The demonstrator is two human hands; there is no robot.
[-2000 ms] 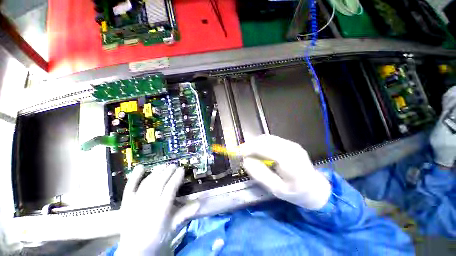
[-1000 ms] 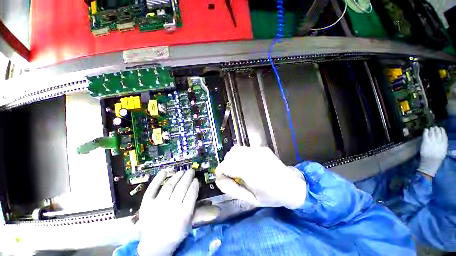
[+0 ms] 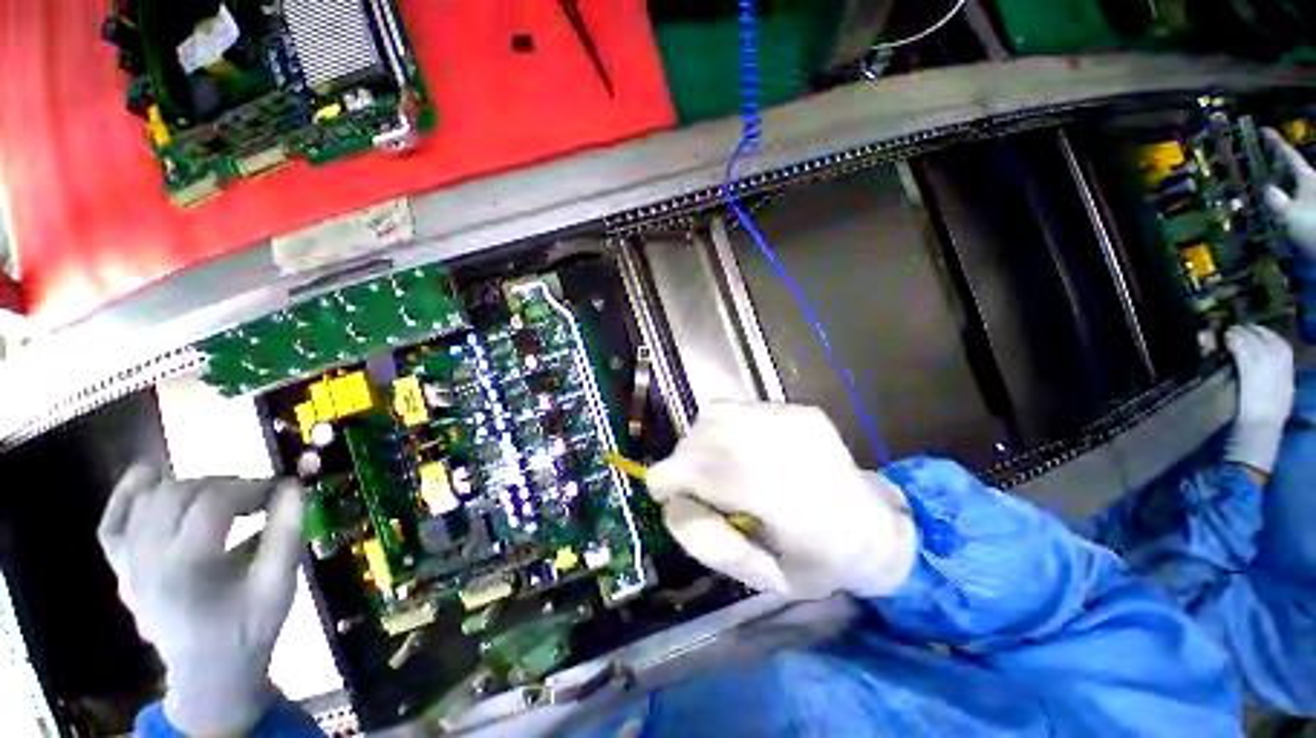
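The green circuit board [image 3: 498, 469] lies in its black pallet [image 3: 390, 685] on the conveyor, with yellow blocks [image 3: 335, 404] at its upper left. My right hand [image 3: 787, 498], in a white glove, holds a thin yellow stick [image 3: 631, 467]; its tip is at the white strip along the board's right side. My left hand [image 3: 202, 577], also gloved, is at the pallet's left edge with bent fingers; what its fingertips touch is hidden. A green strip with pale dots [image 3: 335, 329] lies along the far edge. A blurred green piece [image 3: 527, 656] shows at the near edge.
Conveyor rails [image 3: 880, 180] run left to right. A blue coiled cord [image 3: 749, 72] crosses them. Beyond, another board [image 3: 274, 87] lies on a red mat [image 3: 505, 123]. At right, a neighbour's gloved hands [image 3: 1260, 392] are at another board [image 3: 1212, 216].
My left hand has moved left from the board's near edge to the pallet's left side. The stick tip has moved up from the lower right corner. The green piece at the near edge has come into view.
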